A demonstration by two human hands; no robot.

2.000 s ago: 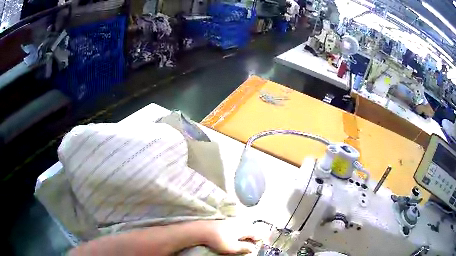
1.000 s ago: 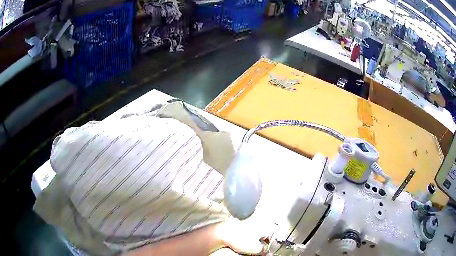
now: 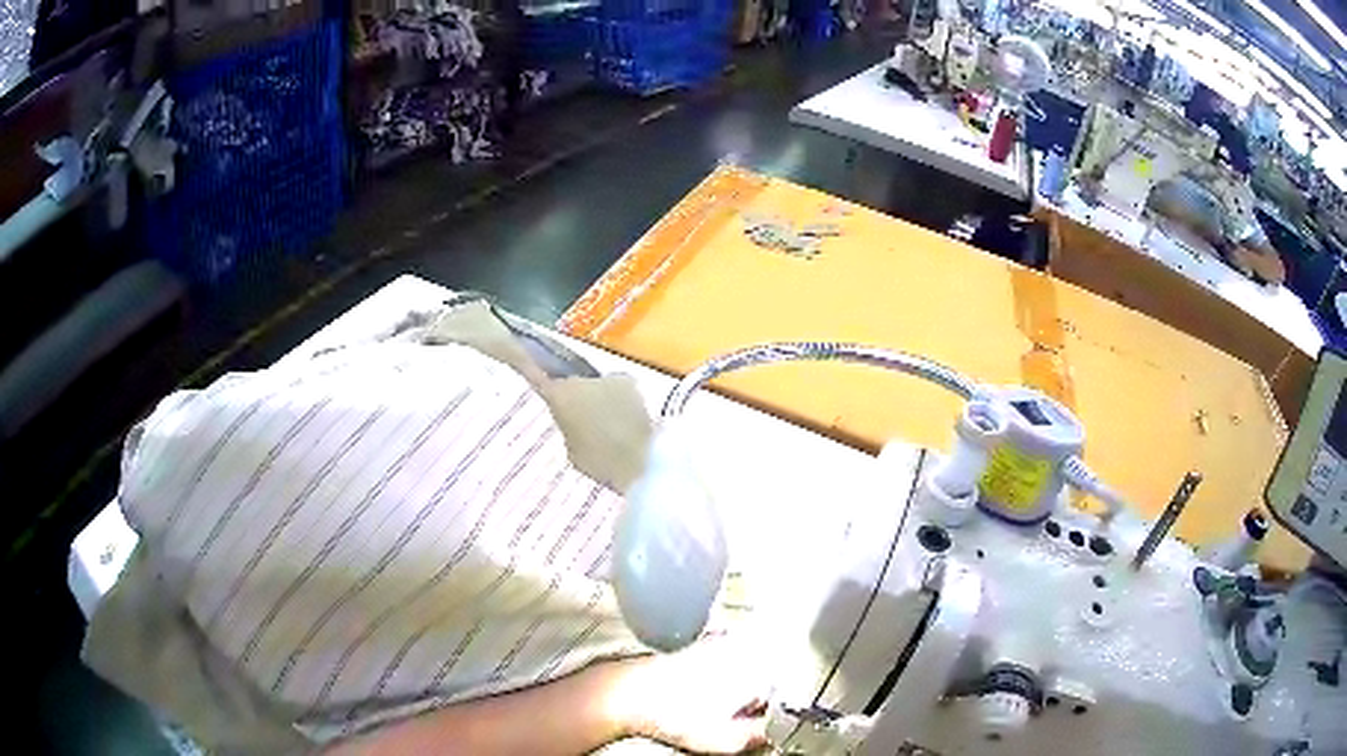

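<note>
The garment's striped lining (image 3: 384, 517) lies spread over the left part of the white machine table, with khaki shell fabric (image 3: 192, 665) showing at its left edge and behind it. My left hand (image 3: 702, 706) lies at the garment's lower right edge, close beside the needle area of the sewing machine (image 3: 1019, 620). Its fingertips are bright and partly cut off, so its grip cannot be told. My right hand is not in view. The needle itself is not clearly seen.
A gooseneck lamp (image 3: 669, 554) hangs just above my left hand. An orange-tan board (image 3: 886, 310) with a small scrap pile (image 3: 790, 235) lies beyond the machine. A control panel (image 3: 1315, 465) is at the right edge. Blue crates (image 3: 244, 163) stand across the aisle. Other machines are at the back right.
The view has shifted. The striped lining lies flatter and more spread out than two seconds ago. My left hand stays beside the needle area.
</note>
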